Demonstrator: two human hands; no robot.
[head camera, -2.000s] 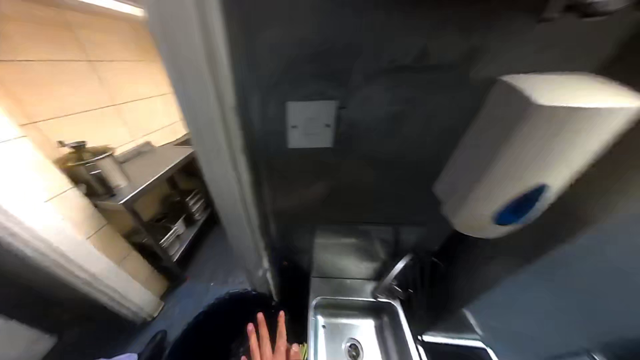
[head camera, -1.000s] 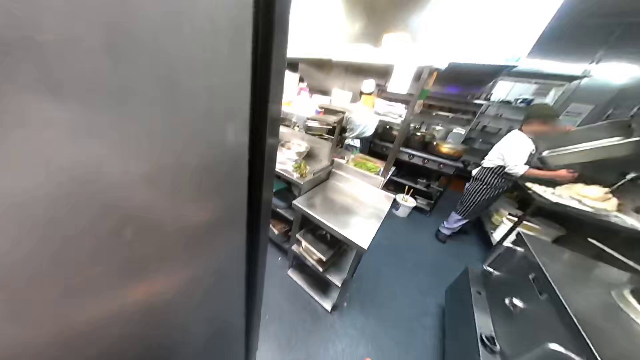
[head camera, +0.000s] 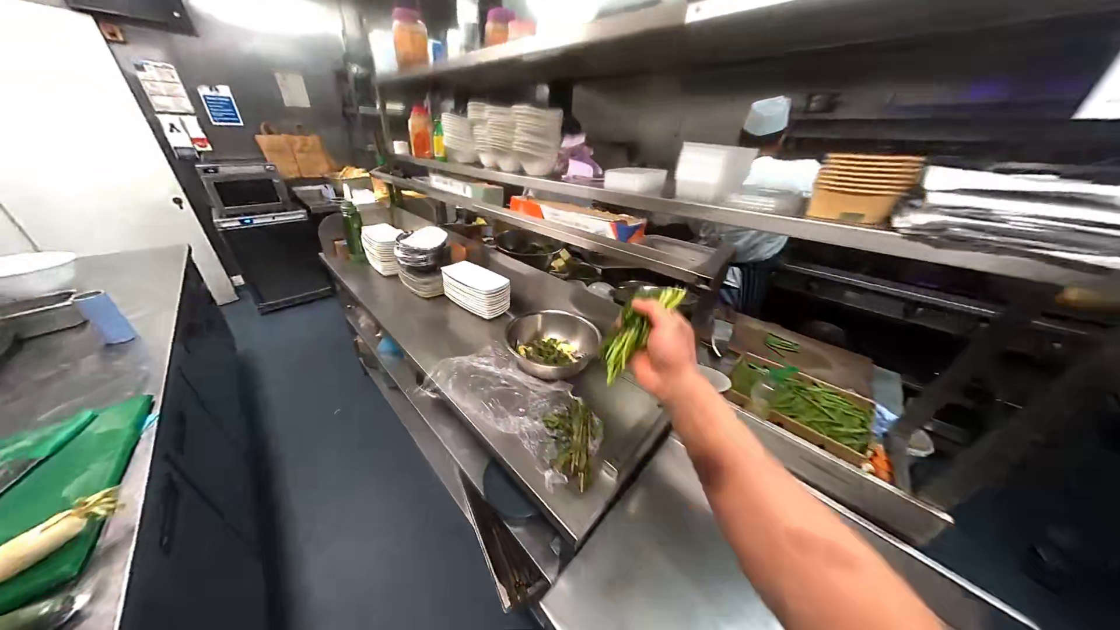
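My right hand (head camera: 667, 348) reaches out over the steel counter, closed around a bunch of long green vegetable stems (head camera: 628, 339). Just left of it stands a steel mixing bowl (head camera: 553, 343) with chopped greens and pale pieces inside. Below the bowl, a second bunch of green stems (head camera: 573, 442) lies partly in a clear plastic bag (head camera: 494, 394) near the counter's edge. Right of my forearm, a shallow box of green beans (head camera: 822, 411) sits beside a brown board (head camera: 801, 354). My left hand is out of the picture.
Stacked white plates (head camera: 475, 289) line the counter (head camera: 420, 337). Above run steel shelves (head camera: 647, 203) with white containers and foil trays. A person (head camera: 759, 206) stands behind them. At left, a worktop (head camera: 162, 306) bears a green sheet (head camera: 87, 472) and a white radish (head camera: 44, 544).
The view has swung from a sink, past the wider kitchen, to this counter. My right hand now shows, holding green stems; one second ago no hand was clearly visible.
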